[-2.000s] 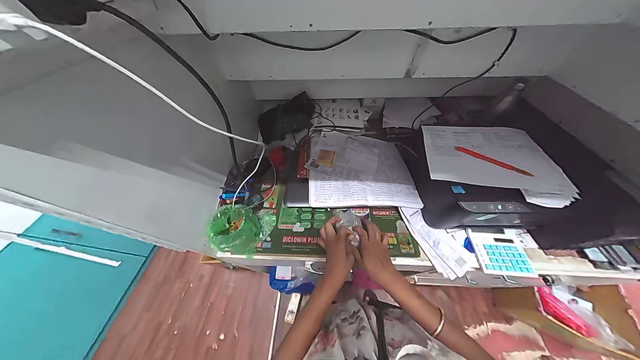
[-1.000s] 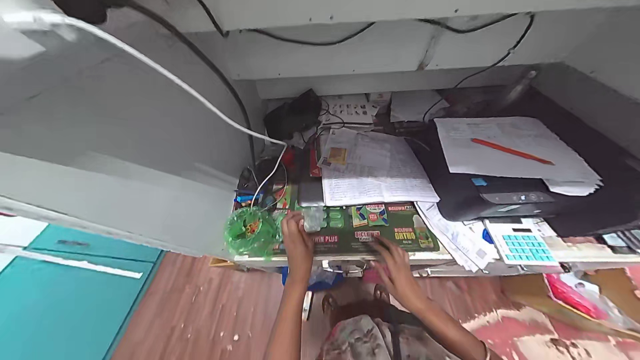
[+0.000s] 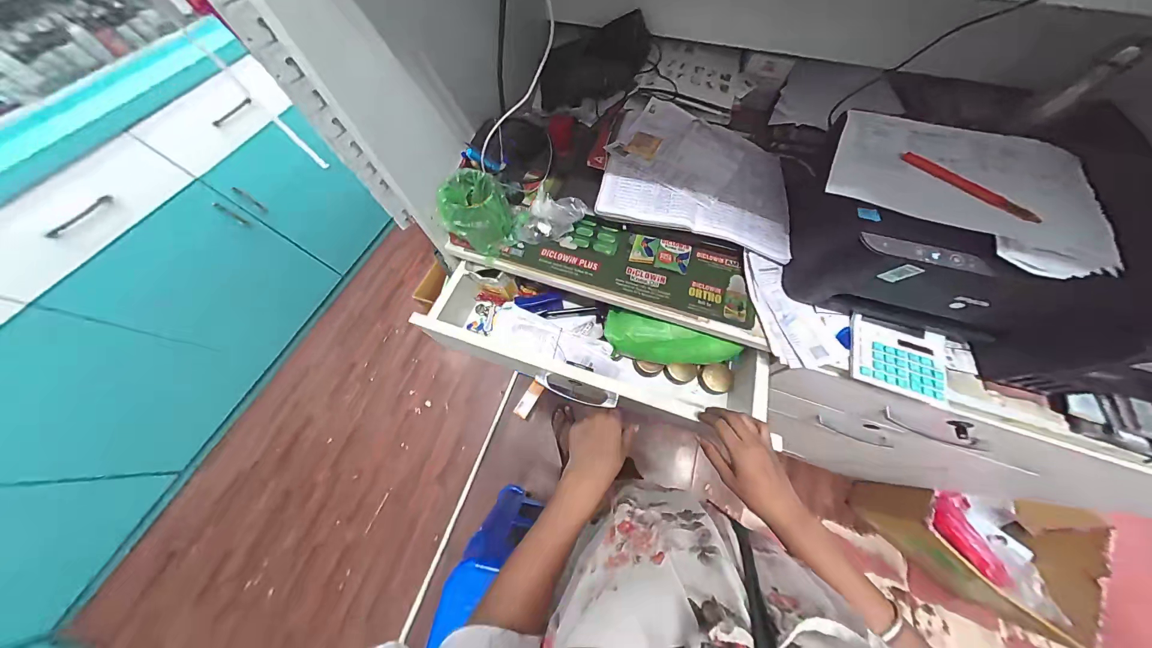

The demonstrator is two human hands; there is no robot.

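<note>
A shallow white drawer (image 3: pixel 657 392) stands pulled out below the desk edge. My left hand (image 3: pixel 596 441) is at its metal handle (image 3: pixel 580 391), fingers curled and partly hidden under it. My right hand (image 3: pixel 740 450) rests its fingertips on the drawer's front edge near the right corner. Inside lie a green plastic bag (image 3: pixel 670 338), several round gold-coloured items (image 3: pixel 716 378), white papers (image 3: pixel 540 331) and a dark blue object (image 3: pixel 538 301). On the desk above, a crumpled clear plastic bag (image 3: pixel 551 216) sits beside a green plastic bag in a rounded shape (image 3: pixel 475 209).
A printed green mat (image 3: pixel 621 272) lines the desk edge. An open notebook (image 3: pixel 693 180), a black printer (image 3: pixel 918 261) with papers and a red pen (image 3: pixel 972 187), and a calculator (image 3: pixel 898 358) stand there. Below are a blue plastic object (image 3: pixel 490 558) and an open cardboard box (image 3: pixel 954 549). Teal cabinets (image 3: pixel 207 270) stand left.
The drawer has been pulled out, showing its contents. Both hands have left the mat area and are now at the drawer front. The crumpled clear bag, earlier between the hands, lies on the desk. The view has shifted.
</note>
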